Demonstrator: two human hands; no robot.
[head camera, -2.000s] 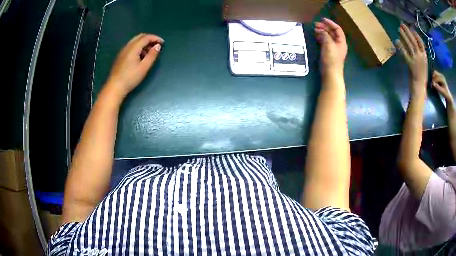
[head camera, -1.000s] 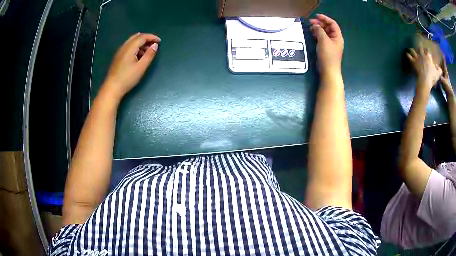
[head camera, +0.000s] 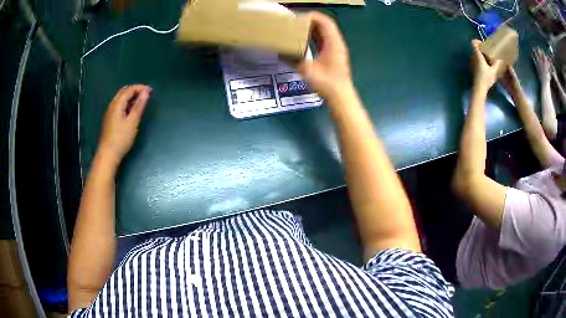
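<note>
A brown carton (head camera: 245, 30) is held at its right end by my right hand (head camera: 327, 59), over the rear of the white digital bench scale (head camera: 270, 102). The carton is blurred and hides the scale's plate, so I cannot tell whether they touch. The scale's grey display and part of its button panel show in front of it. My left hand (head camera: 124, 118) is over the bench left of the scale, fingers curled with a gap to the thumb, holding nothing.
The dark green bench top (head camera: 205, 174) lies under everything. A white cable (head camera: 133, 28) runs at the rear left. A person at the right holds a small brown box (head camera: 501, 46) near a blue item (head camera: 490, 22). More hands show at the far right. Metal rails (head camera: 17, 155) stand at left.
My right hand has moved up and left and taken hold of the carton. The view has turned, so the scale appears further left and tilted. The neighbouring person has raised a box.
</note>
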